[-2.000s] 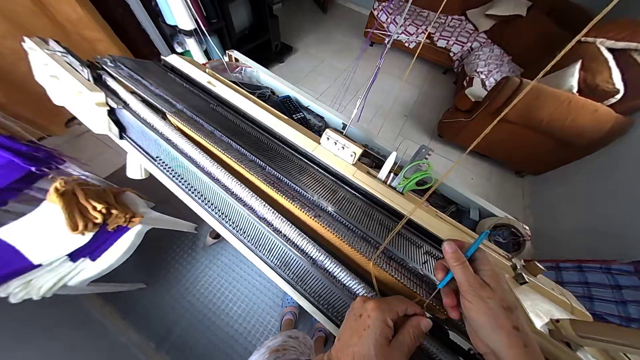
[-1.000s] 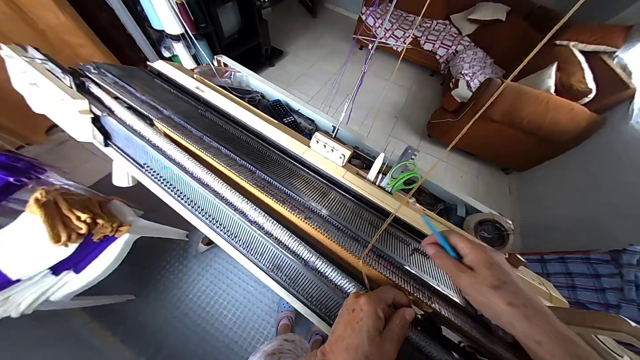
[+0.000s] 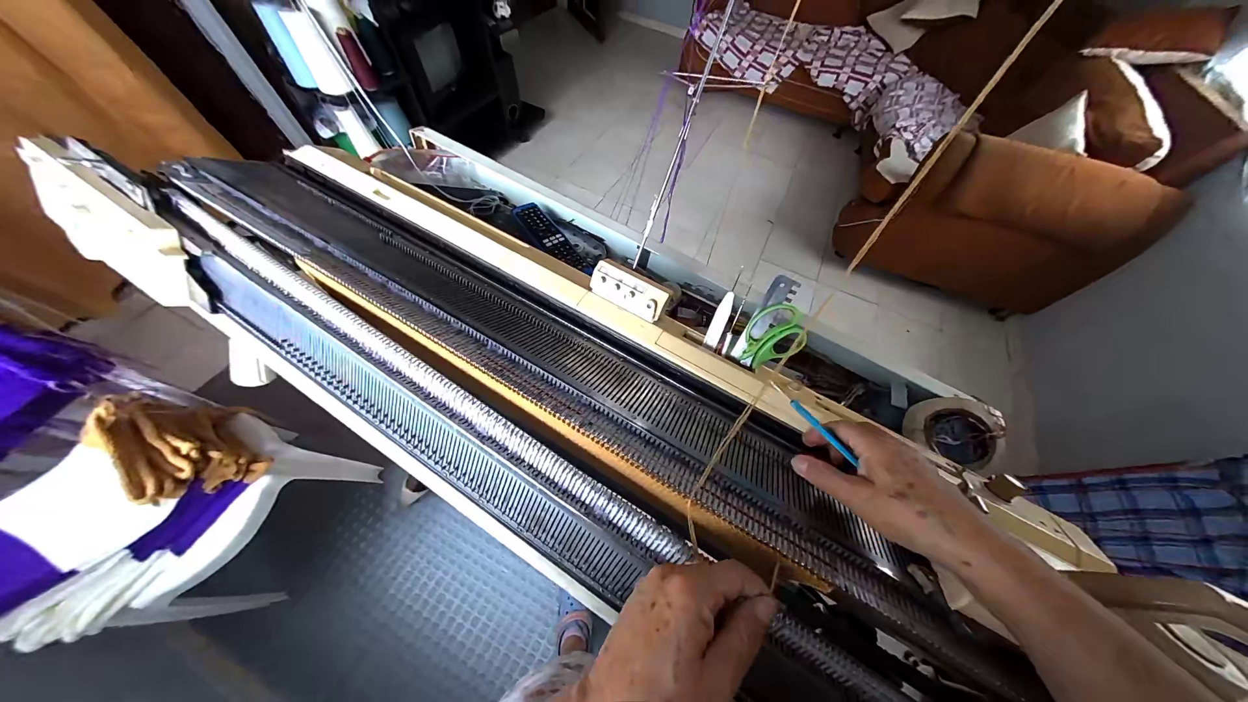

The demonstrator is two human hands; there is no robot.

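Observation:
A knitting machine point(image 3: 546, 351) with two needle beds runs diagonally across the view, with mustard knitting point(image 3: 468, 385) between the beds. My left hand point(image 3: 682, 624) rests at the front bed near the right, thumb and forefinger pinched; a short yarn end shows at the fingertips, what else they hold is hidden. A mustard yarn point(image 3: 736, 429) rises from beside that hand toward the upper right. My right hand point(image 3: 882, 478), above the back bed, holds a blue-handled latch tool point(image 3: 824, 432) between thumb and fingers, its thin tip pointing up and left.
Green-handled scissors point(image 3: 775, 336) stand in the tray behind the machine, near a roll of tape point(image 3: 955, 432) and a remote control point(image 3: 548, 234). A yarn mast point(image 3: 673, 146) rises behind. At left, a white chair point(image 3: 312, 466) bears folded knitted pieces. A brown sofa point(image 3: 1053, 219) stands beyond.
My right hand with the blue tool has moved up and away from my left hand, over the back bed. My left hand stays at the front bed.

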